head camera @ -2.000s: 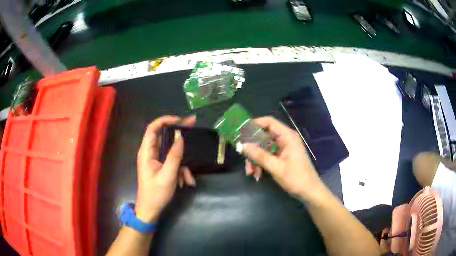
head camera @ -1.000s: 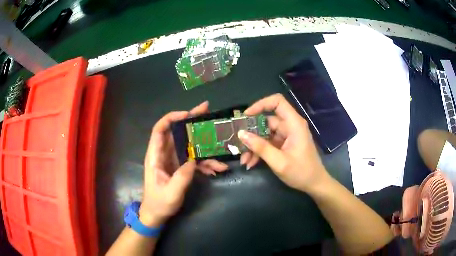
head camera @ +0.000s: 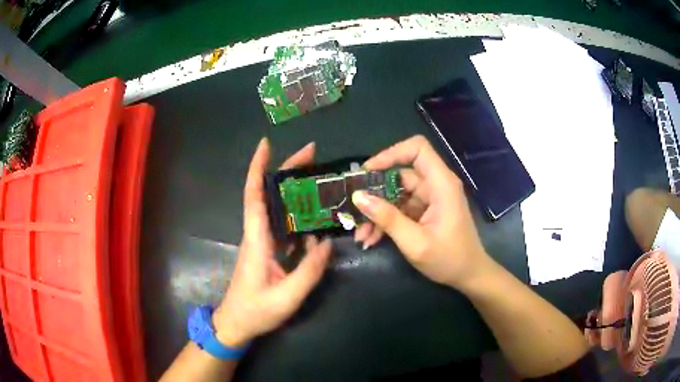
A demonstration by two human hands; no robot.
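Observation:
A green circuit board [head camera: 309, 200] with a brown and silver area and a small white patch lies in a black phone housing [head camera: 277, 216], held above the dark bench mat. A small orange tab shows at the board's left end. My right hand [head camera: 425, 213] grips the board and housing at the right end, thumb on the board's face. My left hand [head camera: 276, 261] is around the housing's left end, fingers beyond it and thumb raised near the lower edge; the housing hides part of its grip.
A pile of boards [head camera: 306, 82] lies near the white rail [head camera: 388, 30], with a green belt [head camera: 224, 22] beyond. Red-orange trays [head camera: 67, 239] stand left. A large smartphone [head camera: 477, 145], white paper sheets [head camera: 563, 157], a pink fan [head camera: 647, 313] and another person's arm [head camera: 647, 216] are right.
The board has gone from beside the housing onto it. Since a second ago, my left thumb has come off the orange tab and my left fingers have straightened.

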